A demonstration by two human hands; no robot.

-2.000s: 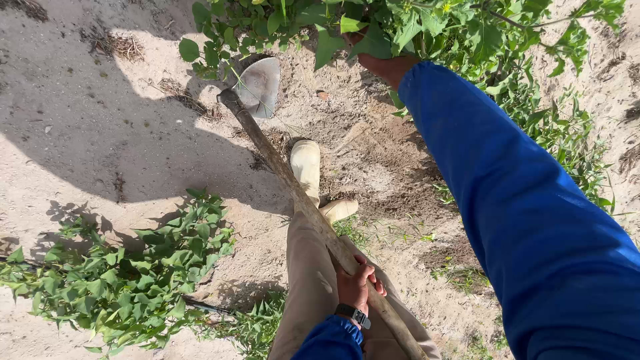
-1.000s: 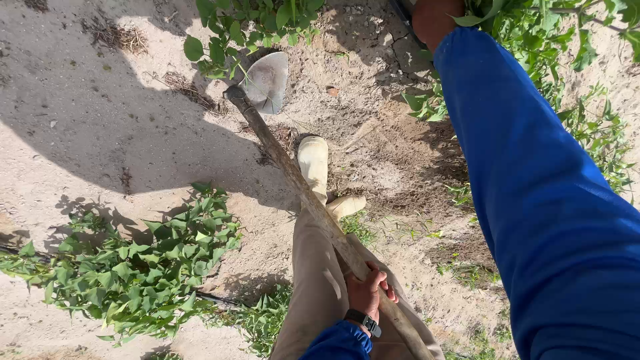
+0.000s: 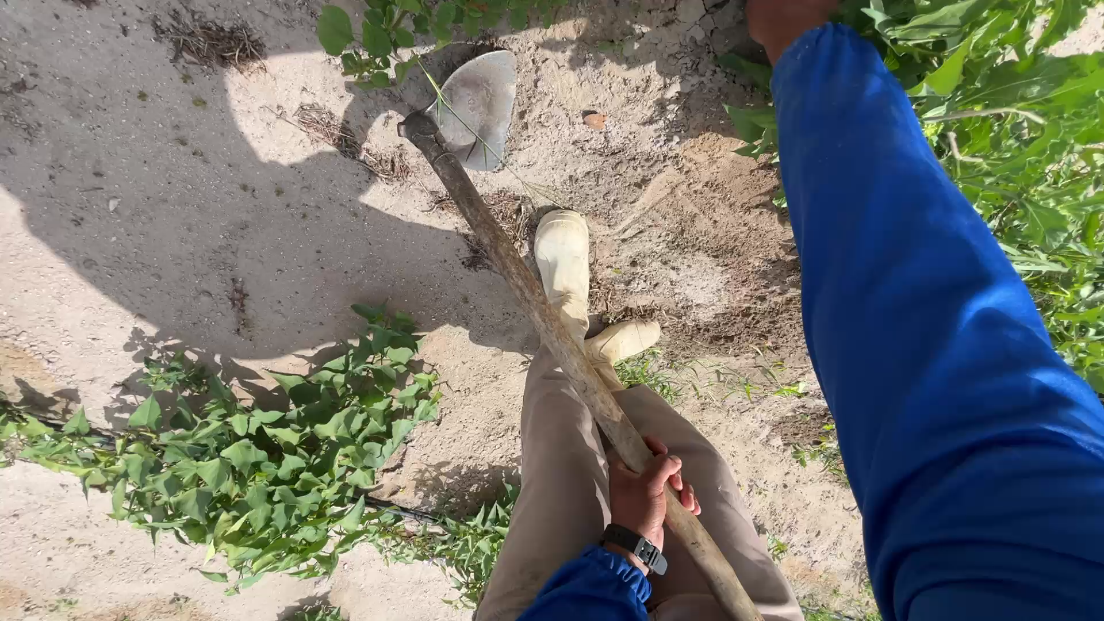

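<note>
My left hand [image 3: 651,492], with a dark watch on its wrist, is closed around the wooden handle [image 3: 552,323] of a hoe. The handle slants from the bottom edge up to the left, across my legs. Its metal blade [image 3: 483,108] rests on the soil at the upper middle, with thin green stems over it. My right hand [image 3: 783,21] is at the top edge beside leafy green vines [image 3: 966,95]. Its fingers are out of sight, so whether it grips a vine does not show. The blue sleeve of that arm crosses the right side.
Pale boots [image 3: 563,259] stand on sandy soil just below the blade. Another vine plant [image 3: 250,466] spreads at the lower left along a dark thin hose [image 3: 401,511]. More leaves [image 3: 375,34] hang over the top edge. Dry plant bits [image 3: 211,39] lie at the upper left.
My right hand has moved right and up from the leaves at the top middle. The foliage there has shifted right, baring soil. My left hand has kept its hold on the handle.
</note>
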